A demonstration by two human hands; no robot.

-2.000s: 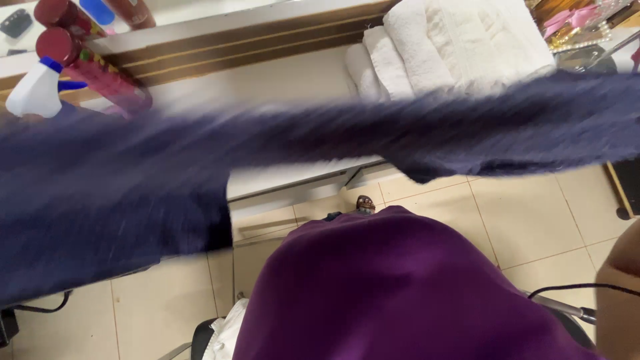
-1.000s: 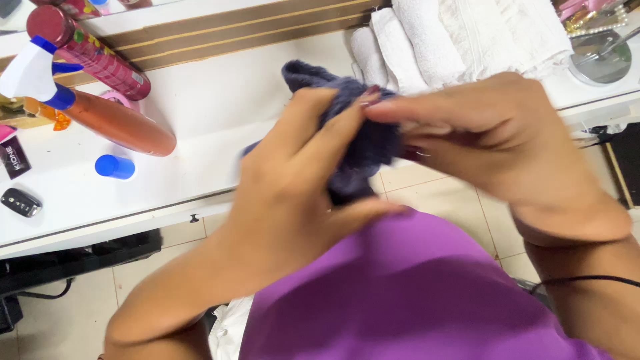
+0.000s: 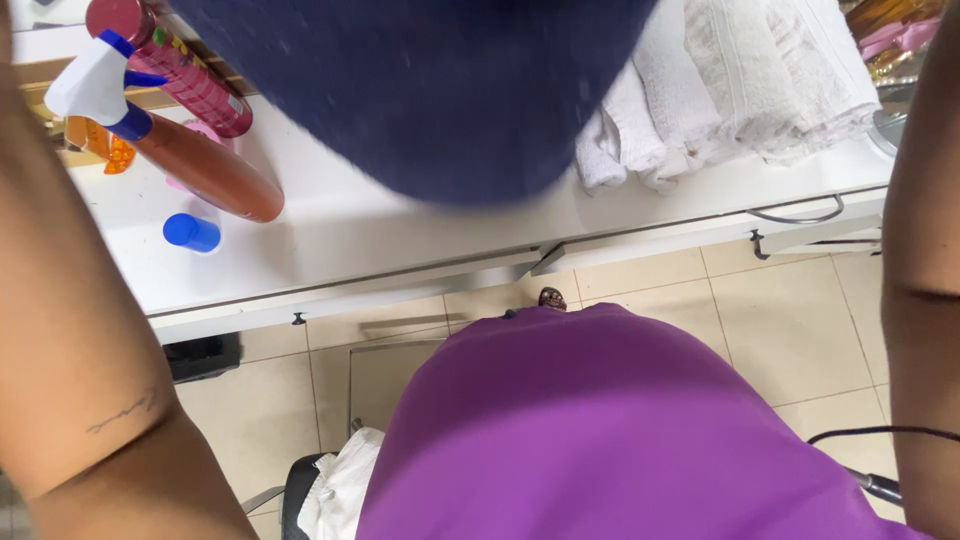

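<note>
A dark navy cloth (image 3: 450,97), blurred, hangs across the top middle of the head view, over the back of a white counter. Both my forearms reach up along the two sides of the view, the left one bearing a thin line mark. My left hand and my right hand are beyond the frame's edges, so what they touch cannot be seen. Left of the cloth, an orange-brown spray bottle (image 3: 214,169) with a white and blue trigger lies beside a dark pink can (image 3: 199,82). A small blue cap (image 3: 192,232) is near them.
Folded white towels (image 3: 750,82) are stacked on the white counter (image 3: 390,240), right of the cloth. Drawer fronts with a curved handle (image 3: 799,216) line its near edge. Below are floor tiles, a white cloth (image 3: 341,480) on a black seat, and a dark cable (image 3: 877,431) at the right.
The navy cloth, bunched between both hands one second ago, now hangs spread at the top of the view. My hands have left the frame and my forearms are raised at its sides.
</note>
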